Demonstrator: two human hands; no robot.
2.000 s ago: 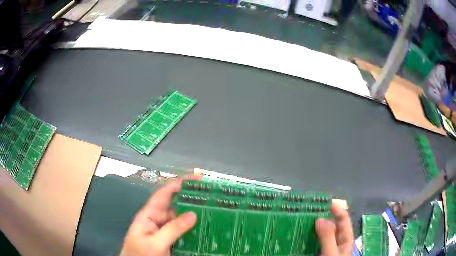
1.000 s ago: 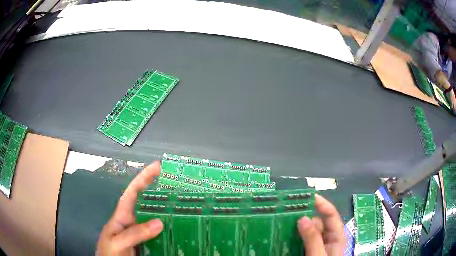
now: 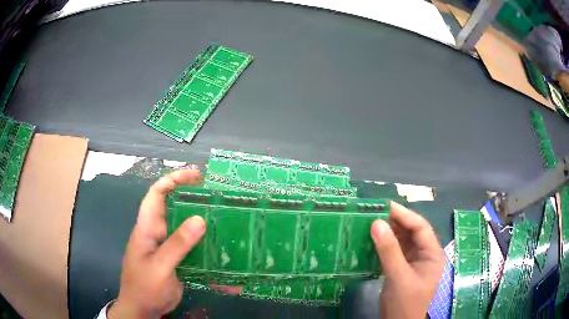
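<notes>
My left hand (image 3: 159, 243) and my right hand (image 3: 408, 252) hold a green PCB panel (image 3: 277, 240) by its two short ends, thumbs on the near face. Small dark component rows run along its top edge. Behind it, another green panel (image 3: 281, 173) with ringed holes lies at the bench edge, partly hidden by the held panel. Part of a further green panel (image 3: 299, 290) shows below the held one. Whether more than one panel is in my hands, I cannot tell.
A panel bundle (image 3: 199, 93) lies slanted on the dark conveyor belt (image 3: 374, 93). Panels (image 3: 14, 165) rest by a cardboard sheet (image 3: 50, 205) at left. Side stacks (image 3: 471, 261) lie over a blue mat (image 3: 442, 293) at right, near a metal post (image 3: 536, 190). A person's arm shows at the far right.
The view has tilted down. The held panel has tipped so more of its face shows, with one component row visible instead of two. The panel behind came into view after the first frame.
</notes>
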